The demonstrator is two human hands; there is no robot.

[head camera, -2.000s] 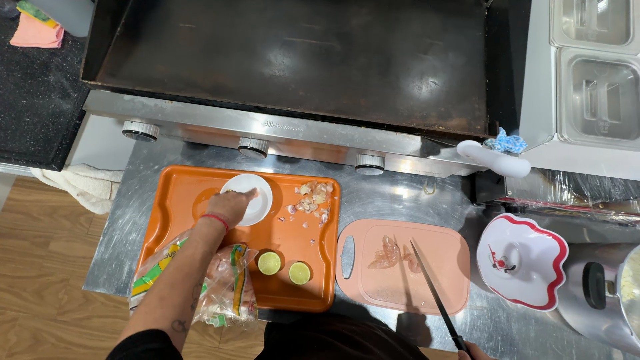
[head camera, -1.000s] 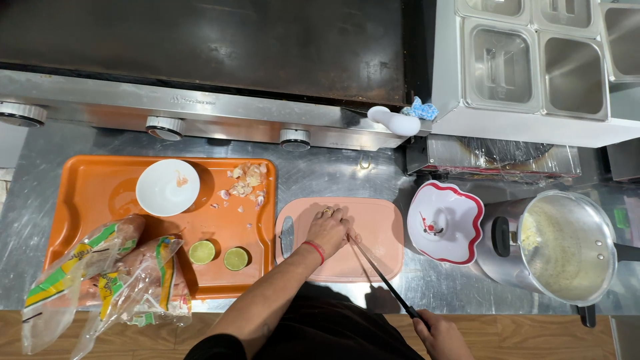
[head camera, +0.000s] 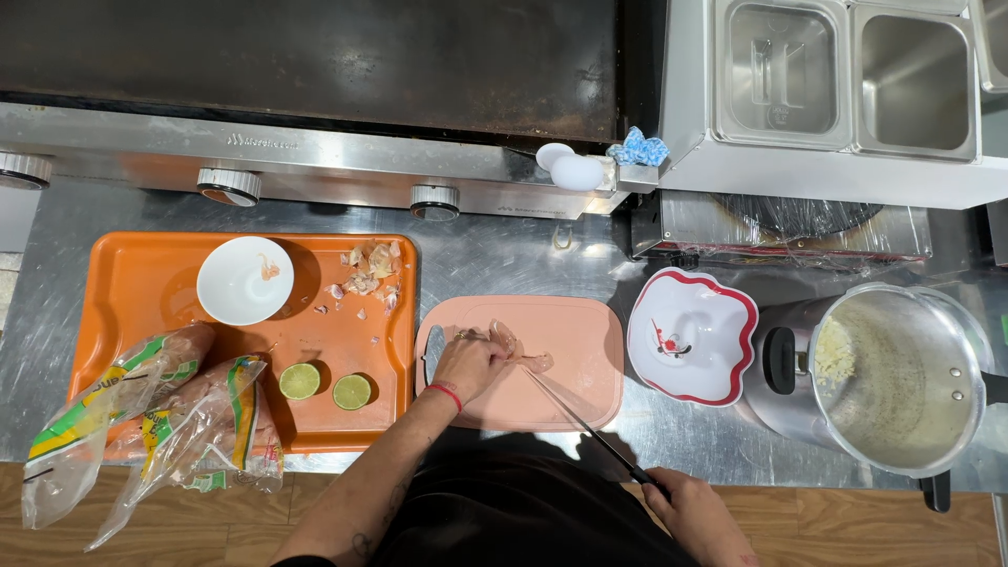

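A pink cutting board [head camera: 579, 331] lies on the steel counter. My left hand [head camera: 470, 366], with a red cord at the wrist, pinches a piece of raw meat [head camera: 502, 335] on it. Another bit of the meat lies just to the right, at the knife's tip. My right hand [head camera: 681, 500] grips the black handle of a long kitchen knife [head camera: 587, 429], whose blade reaches up and left across the board. Left of the board, an orange tray [head camera: 157, 252] holds a white bowl [head camera: 245, 280] with a small scrap inside, two lime halves [head camera: 300, 381] and garlic peelings [head camera: 374, 268].
Plastic bags of raw meat [head camera: 228, 425] overhang the tray's front left. A white, red-rimmed dish [head camera: 693, 337] and a metal pot [head camera: 906, 386] with chopped pale bits stand at the right. Behind are a griddle with knobs [head camera: 435, 201] and steel containers [head camera: 913, 83].
My left hand has gone from the white bowl on the tray to the cutting board. A scrap now shows in that bowl. The view has shifted to the right.
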